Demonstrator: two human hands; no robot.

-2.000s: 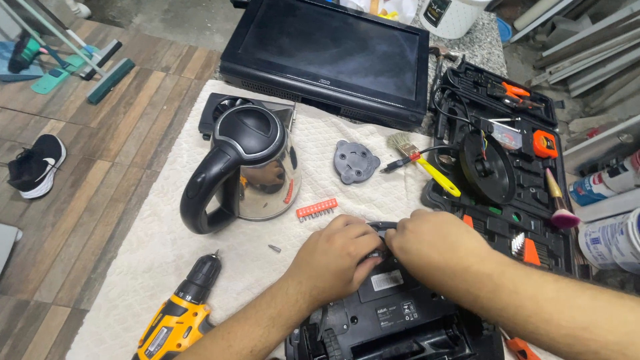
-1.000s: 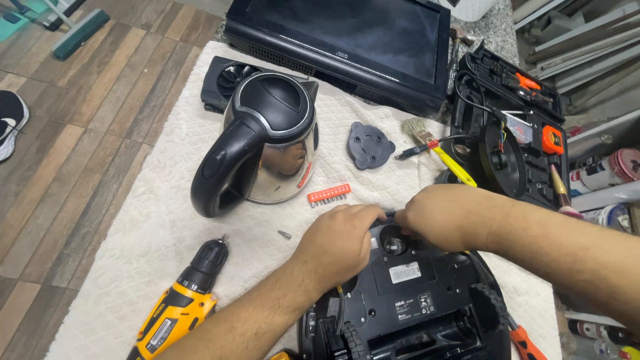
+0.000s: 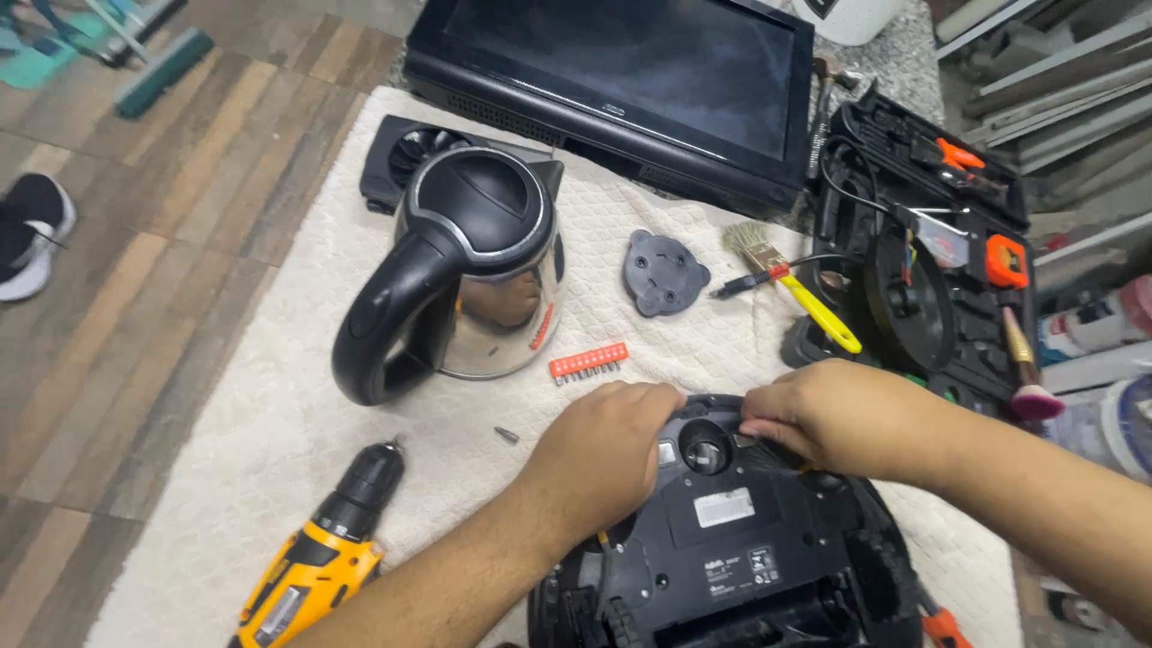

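Note:
A black robot vacuum cleaner [image 3: 720, 549] lies underside up on a white quilted cloth [image 3: 270, 360]. My left hand [image 3: 612, 441] grips its upper left edge, with the fingertips out of sight. At the upper right edge, my right hand [image 3: 810, 414] pinches with thumb and fingers; whether a small part is between them cannot be told. A red bit holder with bits [image 3: 589, 362] and a loose screwdriver bit [image 3: 507, 435] lie above and left of my left hand. The yellow and black cordless drill [image 3: 324, 549] rests at the lower left. A dark round plastic part [image 3: 666, 273] lies beyond the vacuum.
A glass electric kettle [image 3: 477, 270] stands left of centre, before a black part with a fan [image 3: 418, 153]. A monitor [image 3: 621, 81] lies at the back. Right are a paintbrush [image 3: 801, 288], a black round base with a cable [image 3: 909, 297] and an open tool case [image 3: 981, 207].
My right hand has moved away from my left along the vacuum's edge, and the round socket between them is more exposed. My left hand remains on the vacuum.

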